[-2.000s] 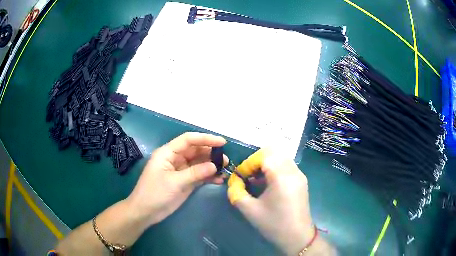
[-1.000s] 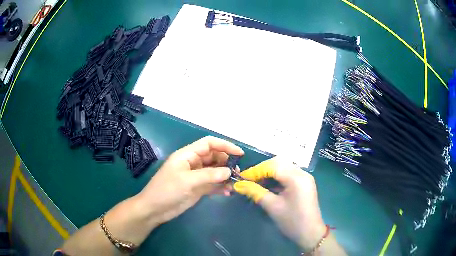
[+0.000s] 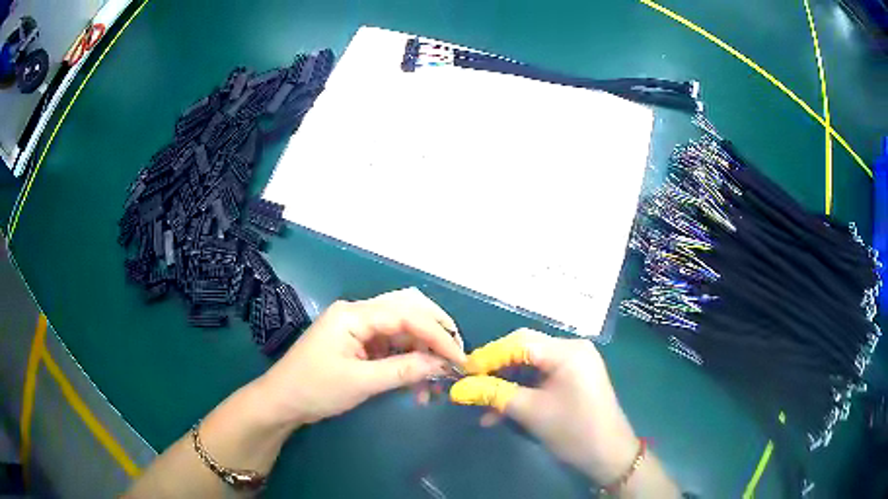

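Observation:
My left hand (image 3: 375, 356) is closed by its fingertips on a connector housing, which is mostly hidden by the fingers. My right hand (image 3: 545, 390), with yellow finger cots on thumb and finger, meets the left fingertips and pinches thin wires (image 3: 450, 371) at the housing. The wires are small and blurred; which cavity they are at cannot be told. Loose black connector housings (image 3: 195, 210) lie heaped at left. Black sleeved cables (image 3: 779, 263) with bare coloured wire ends are stacked at right.
A white instruction sheet (image 3: 467, 185) lies between the piles, with a sample harness (image 3: 565, 76) across its top. Red-orange scissors (image 3: 86, 44) and a round black item (image 3: 31, 70) are at upper left. A blue bin (image 3: 881, 200) shows at the right edge.
Both hands have moved slightly lower in view, their fingertips still together. The housing, visible before between the left fingers, is now mostly covered. The view has shifted a little.

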